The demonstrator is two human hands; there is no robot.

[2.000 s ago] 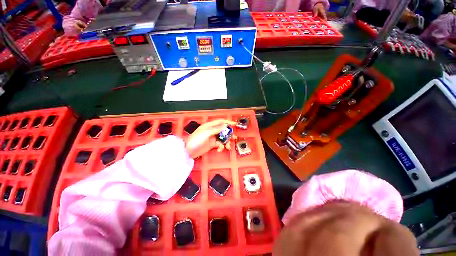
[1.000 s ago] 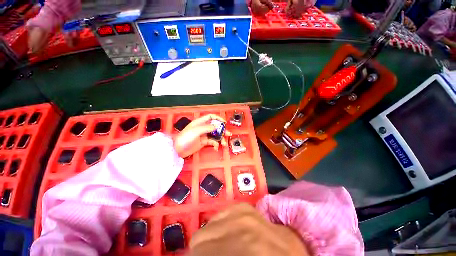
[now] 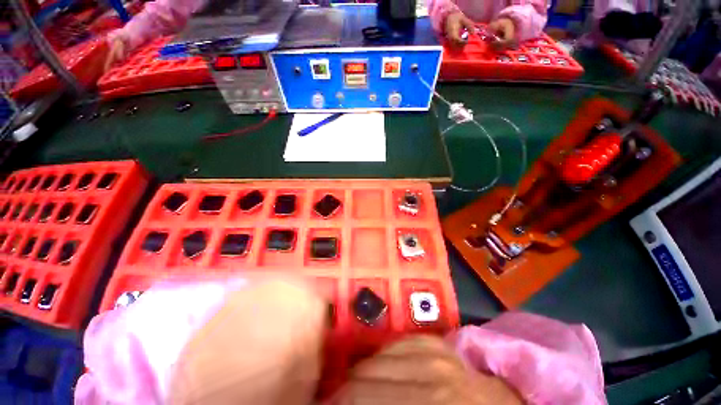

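Note:
The orange-red parts tray (image 3: 360, 270) lies in front of me. Black-faced watch bodies (image 3: 235, 243) sit in many pockets, and silver-backed watch bodies (image 3: 424, 307) sit in the right column. My left hand (image 3: 253, 340) is large and blurred over the tray's near part. My right hand (image 3: 431, 372) is beside it at the bottom edge, also blurred and partly cut off. The hands are close together; their fingertips and anything in them cannot be made out. A dark red blur lies between them.
The press fixture (image 3: 526, 265) with its red clamp handle (image 3: 591, 158) stands right of the tray. A blue control box (image 3: 360, 77), power supply (image 3: 245, 88) and paper sheet (image 3: 336, 142) are behind. Another tray (image 3: 130, 186) is left, a monitor (image 3: 672, 269) far right. People's hands (image 3: 478, 30) work opposite.
My left hand has moved from the tray's upper right down to the near edge, beside my right hand. The watch body it held is no longer visible. The view has shifted.

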